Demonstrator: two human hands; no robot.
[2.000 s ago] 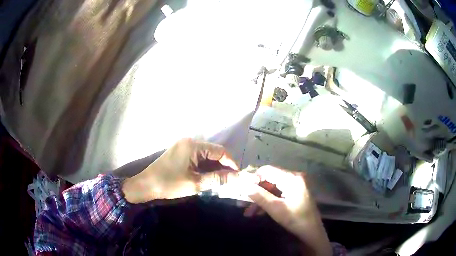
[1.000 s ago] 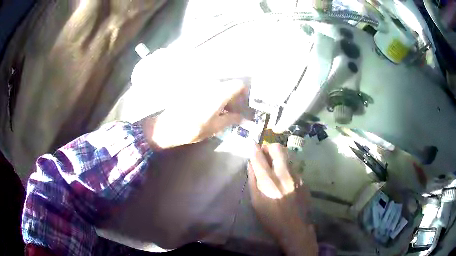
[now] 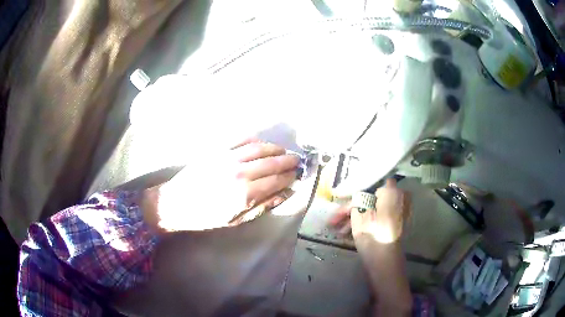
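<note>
My left hand (image 3: 254,176) lies palm down on the pale cloth (image 3: 210,266), its fingertips close to the presser foot and needle area (image 3: 322,160). Glare washes out the back of the hand, and I cannot tell whether a label is under the fingers. My right hand (image 3: 383,213) is right of the needle area, beside and partly behind a ridged knob (image 3: 363,201). Its fingers are blurred and partly hidden, so any held thing cannot be made out. The yellow-orange patch (image 3: 324,186) shows between the hands.
The white machine head (image 3: 297,80) fills the upper middle. Brown cloth (image 3: 68,93) is heaped at left. A box of white labels (image 3: 483,278) stands at lower right, with a dark metal tool (image 3: 459,206) above it. A ribbed metal hose (image 3: 427,23) crosses the top.
My left hand has moved down and now lies flat by the needle. My right hand has moved right, away from the needle front to beside the knob. The view has shifted slightly.
</note>
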